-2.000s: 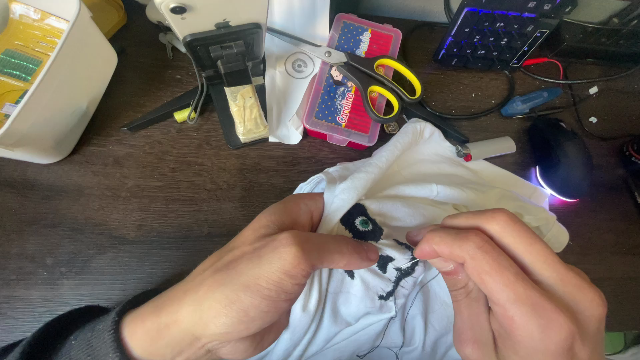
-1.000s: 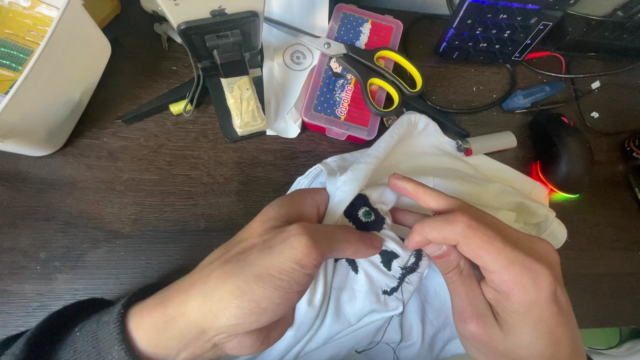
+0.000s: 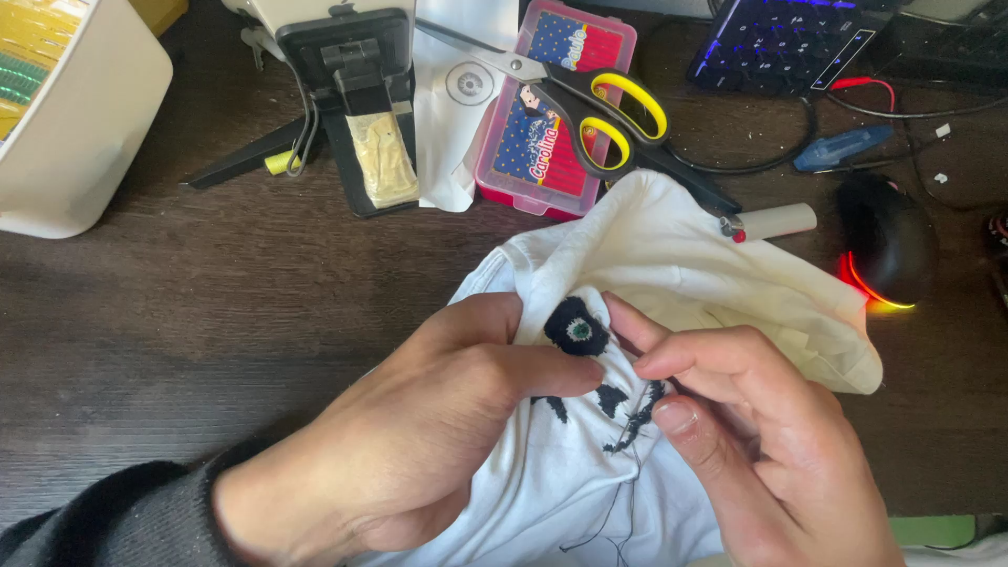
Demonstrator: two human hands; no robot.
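Observation:
White cloth (image 3: pixel 583 472), apparently a garment, lies bunched over the desk's front. Black embroidered patches mark it, one with a green and grey eye-like center (image 3: pixel 579 329). My left hand (image 3: pixel 425 409) pinches the cloth left of these patches, thumb on top near the eye. On the right, my right hand (image 3: pixel 756 425) is at the cloth's fold by the jagged black stitching (image 3: pixel 638 421), index finger and thumb slightly apart. Dark thread (image 3: pixel 622 512) trails down from that stitching. Whether a needle is between the right fingers cannot be seen.
Scissors (image 3: pixel 543 75) with black and yellow handles lie across a pink plastic case (image 3: pixel 492 169). Behind are a device on a black stand (image 3: pixel 366 157) and printed paper (image 3: pixel 449 142). A white bin (image 3: pixel 102 150) stands left; a lit mouse (image 3: pixel 886 236), keyboard (image 3: pixel 776 47) and cables lie right.
Two seconds ago my right fingertips were pinched together at the black stitching; now they are spread, with fingers behind the fold. My left hand keeps nearly the same hold.

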